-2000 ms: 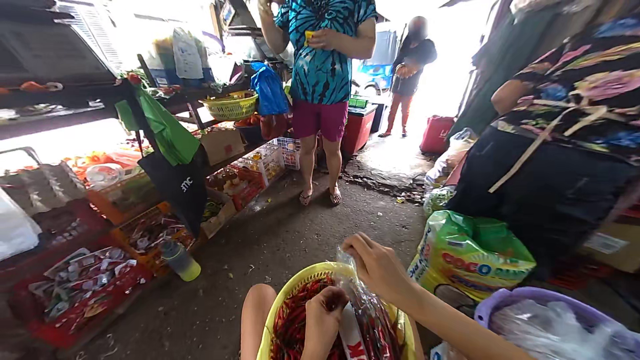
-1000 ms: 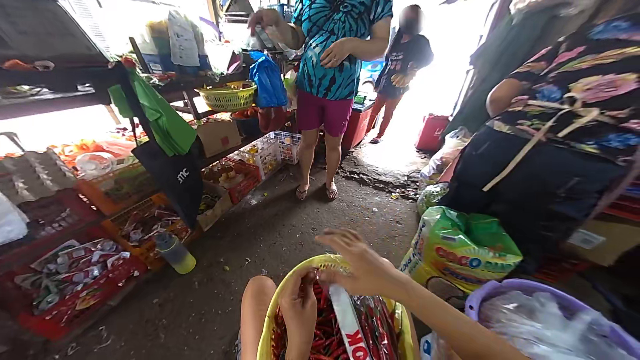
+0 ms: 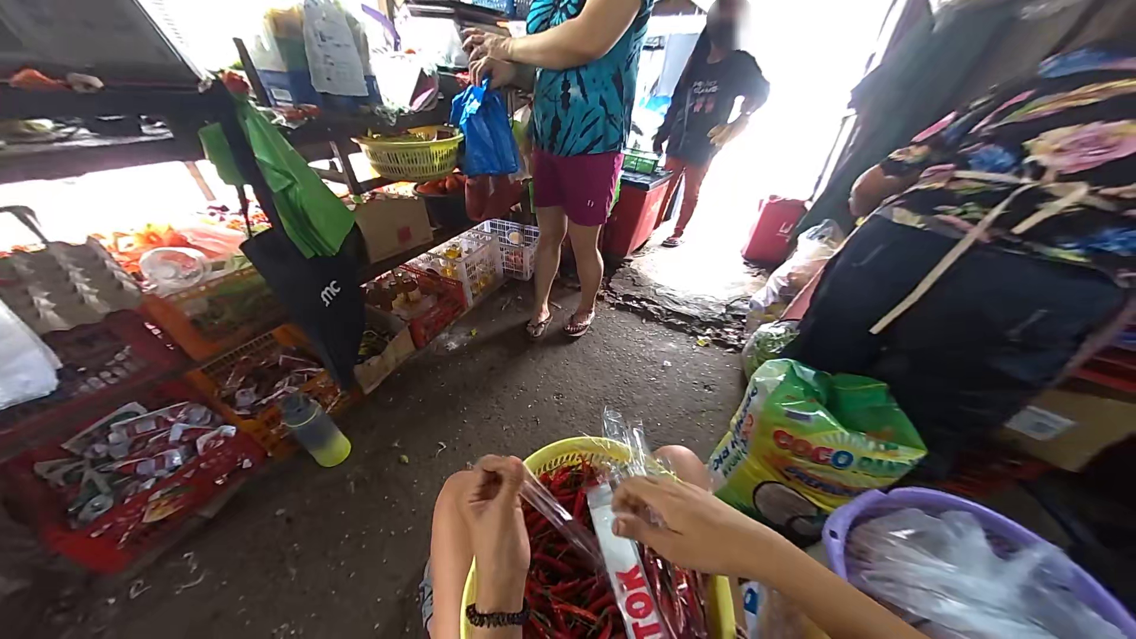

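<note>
A yellow plastic basket (image 3: 721, 603) full of red chili peppers (image 3: 568, 581) rests between my bare legs. My left hand (image 3: 497, 497), with a dark bracelet at its wrist, pinches one end of a narrow clear plastic bag (image 3: 561, 519) over the basket's left side. Above the right side of the basket is my right hand (image 3: 661, 524), fingers bent, at a clear plastic packet; its grip is not clear. A white packet with red lettering (image 3: 628, 577) lies on the chilies between my hands. More clear plastic with chilies beneath it shows beside that packet.
A purple basin (image 3: 839, 524) with clear plastic bags and a green-yellow sack (image 3: 821, 435) stand at my right. At left are a shaker bottle (image 3: 315, 430) and a red crate (image 3: 80, 532) of small packets. One person stands ahead, another in the doorway, a third at right.
My left hand has risen out of the basket and now holds clear plastic. The person ahead has turned toward the shelves, both hands now above the blue bag.
</note>
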